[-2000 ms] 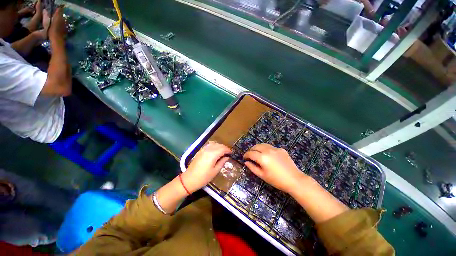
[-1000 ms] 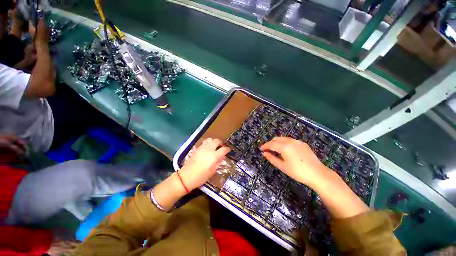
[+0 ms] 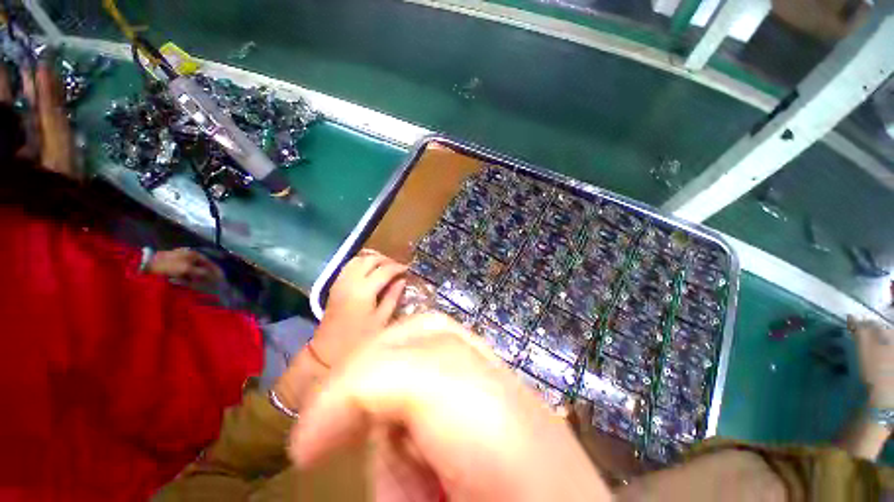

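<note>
A silver-rimmed board tray (image 3: 730,324) lies tilted in front of me. Rows of dark circuit boards (image 3: 549,250) cover most of it, and brown liner (image 3: 422,201) shows at its upper left. My left hand (image 3: 355,299) is at the tray's left edge with fingers curled, beside a shiny patch. Whether it holds anything is hidden. My right hand (image 3: 441,402) is large, blurred and close to the camera, in front of the tray's lower left and part of my left hand. Its grip cannot be made out.
A screwdriver (image 3: 223,132) with cable lies on a board pile (image 3: 132,132) at upper left. A person in red (image 3: 108,363) is close on the left. Another person's hand (image 3: 870,358) is at the right edge. A white post (image 3: 784,123) slants at upper right.
My right hand has moved from over the boards left and up close to the camera. The person in red has come into view at left, a hand at right. The view has shifted.
</note>
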